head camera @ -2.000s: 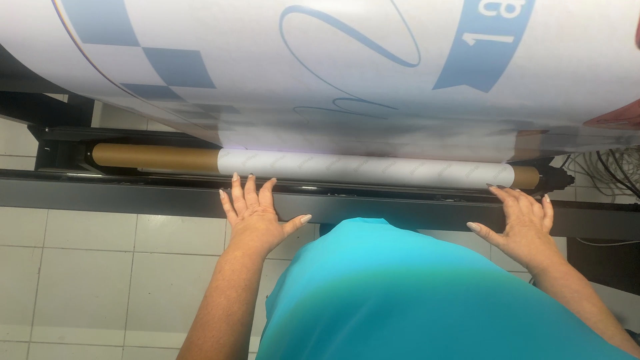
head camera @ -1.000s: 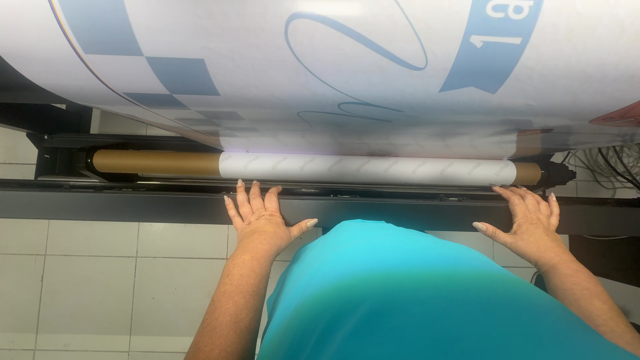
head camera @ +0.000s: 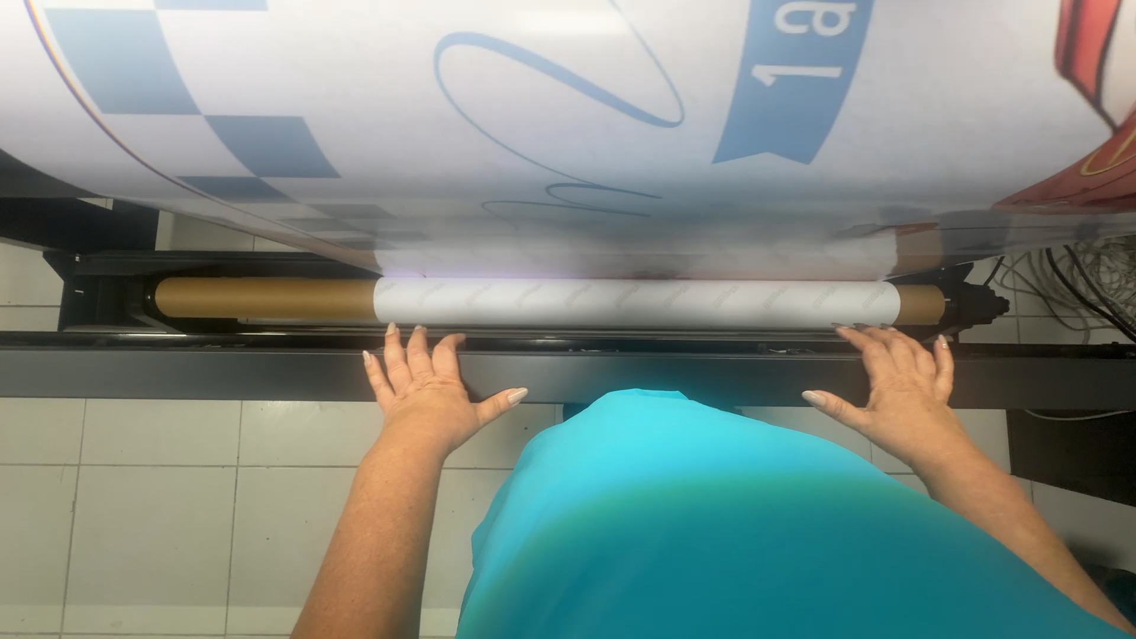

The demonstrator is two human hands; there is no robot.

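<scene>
My left hand rests with spread fingers on the dark front rail, its fingertips close to the lower edge of a roll of white media. On the same rail, near the roll's right end, lies my right hand, fingers apart. Neither hand holds anything. The white roll sits on a brown cardboard core that shows at both ends, mounted level between dark holders. Above it hangs a wide printed sheet with blue squares, a ribbon shape and a script line; its lower edge curves behind the roll.
A dark end holder carries the core at the right, with tangled cables on the floor beyond it. At the left is a dark machine frame. Pale floor tiles lie below the rail. My turquoise top fills the lower middle.
</scene>
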